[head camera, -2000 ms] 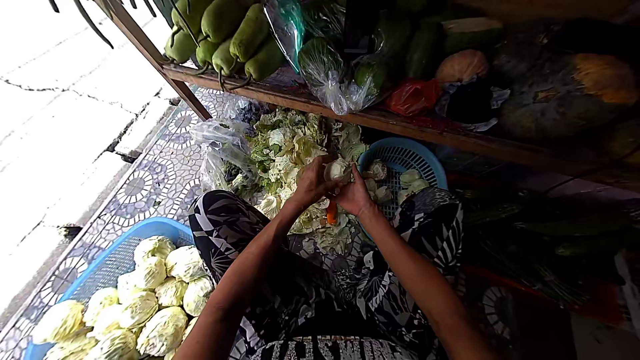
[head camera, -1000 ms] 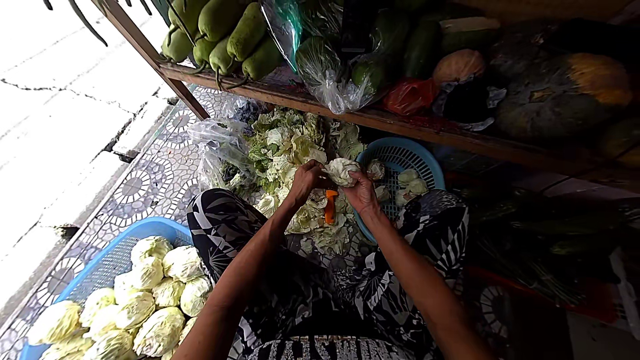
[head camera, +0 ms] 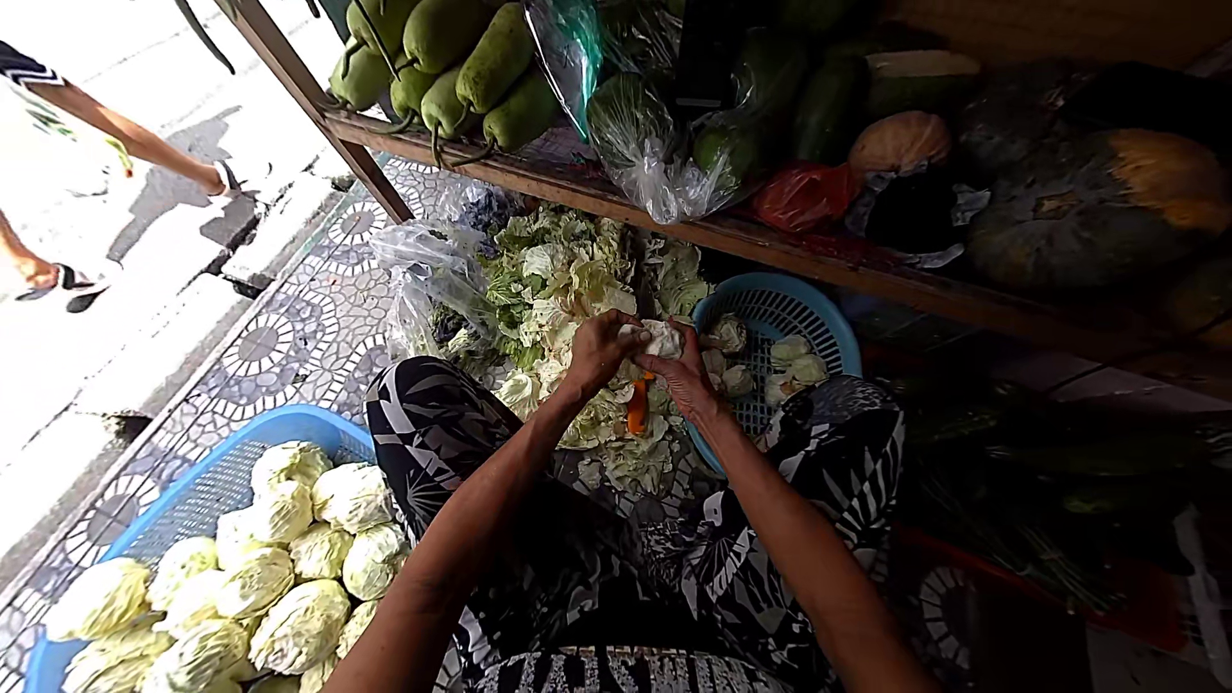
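A small pale cabbage head (head camera: 662,339) is between my two hands, above a heap of loose cabbage leaves (head camera: 568,279). My left hand (head camera: 604,348) has its fingers at the head's left side. On its right side, my right hand (head camera: 685,371) holds the head, thumb underneath. An orange-handled tool (head camera: 637,406) lies on the leaves just below my hands; its working end is hidden. To the right, a round blue plastic basket (head camera: 847,337) has several small cabbage heads (head camera: 797,361) in it. Several larger cabbages (head camera: 300,626) fill a blue basket (head camera: 207,486) at lower left.
A wooden shelf edge (head camera: 577,197) runs above the heap, bearing green gourds (head camera: 496,58), bagged produce and a pumpkin (head camera: 1068,212). Clear plastic bags (head camera: 433,274) lie left of the leaves. A person's legs (head camera: 135,135) are on the pavement at upper left. My knees flank the work.
A passing person has come into view at upper left. The cabbage head looks smaller between my hands than one second ago, and my hands have closed in around it.
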